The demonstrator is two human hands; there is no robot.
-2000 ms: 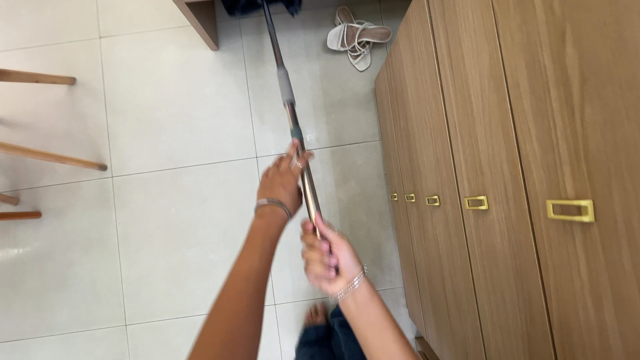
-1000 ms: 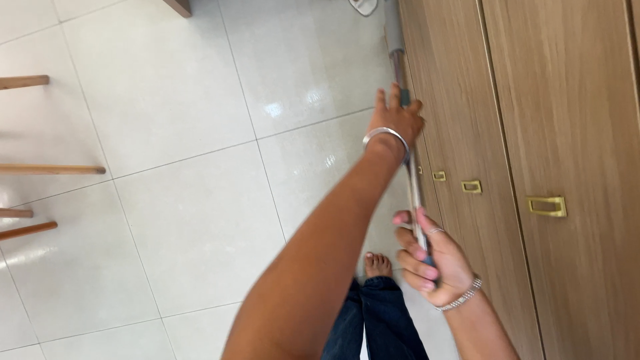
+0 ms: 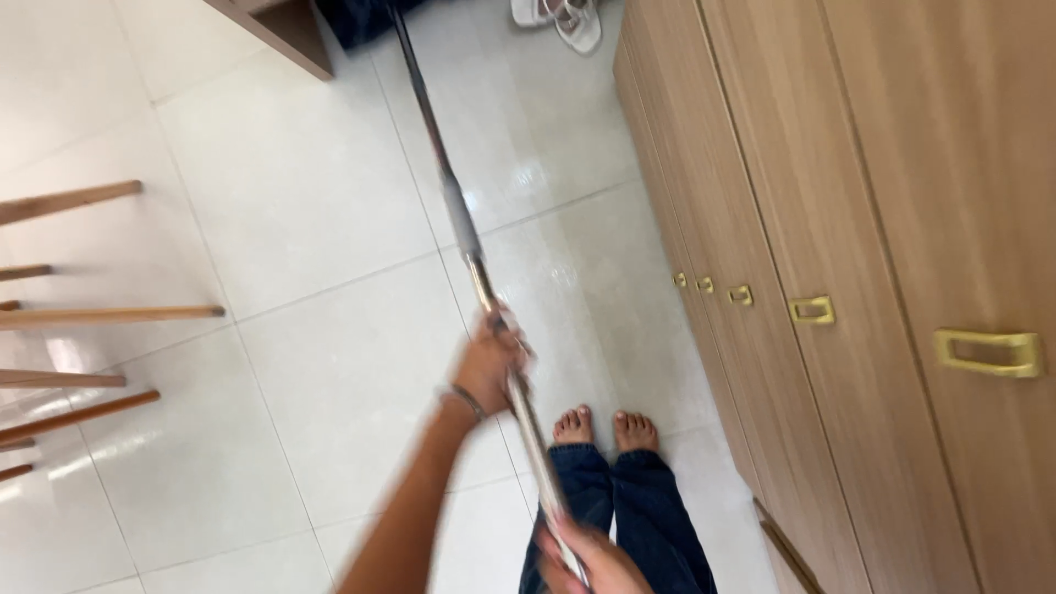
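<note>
A long metal mop pole [image 3: 535,450] with a grey sleeve runs from the bottom centre up to a dark blue mop head [image 3: 355,21] on the floor at the top. Around the middle of the pole, just below the grey sleeve, my left hand [image 3: 495,355] is closed, a bracelet at its wrist. My right hand [image 3: 590,561] grips the pole near its lower end, at the bottom edge of the view, and is blurred and partly cut off. The far part of the mop head is out of view.
Wooden cabinet doors [image 3: 792,206] with brass handles line the right side. White sandals [image 3: 577,25] lie at the top. A wooden furniture panel [image 3: 285,37] stands beside the mop head. Several wooden chair or stool legs [image 3: 115,315] reach in from the left. My bare feet [image 3: 606,427] are on the tiles.
The pole has swung from beside the cabinet doors towards the left, with both hands on it. The mop head, out of view one second ago, shows again at the top.
</note>
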